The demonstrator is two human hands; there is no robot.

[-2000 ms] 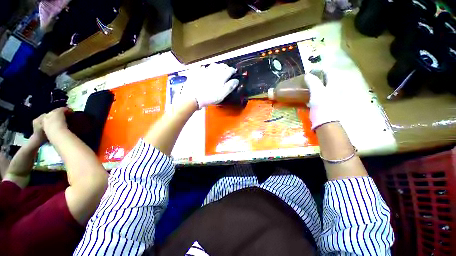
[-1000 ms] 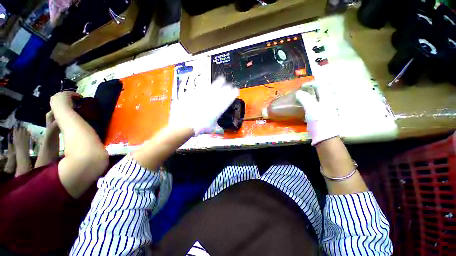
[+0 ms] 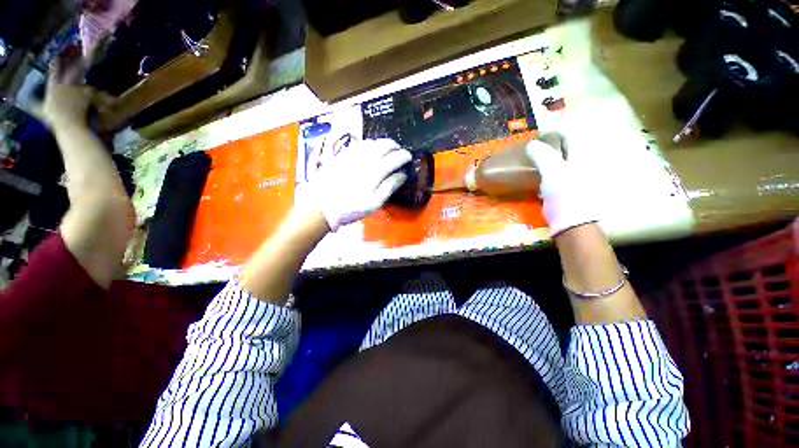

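My left hand [image 3: 361, 179], in a thin white glove, holds a black speaker housing [image 3: 420, 179] by its left side over the printed sheet [image 3: 456, 214]. The housing's open side faces right. My right hand [image 3: 561, 184], also gloved, is shut around a tan-brown glue bottle [image 3: 510, 172]. The bottle lies nearly level with its thin nozzle pointing left, the tip at the housing's right edge. Whether glue is flowing cannot be told.
Cardboard trays [image 3: 429, 52] with black units stand at the back. Black units with pale rings [image 3: 740, 68] are grouped at right. A red crate [image 3: 745, 324] is at lower right. A long black block [image 3: 178, 210] lies at left, near another worker's raised arm [image 3: 96, 188].
My left hand has closed on the housing, which has moved slightly up. The bottle has shifted slightly with its nozzle still at the housing. The other worker's arm has swung up toward the back.
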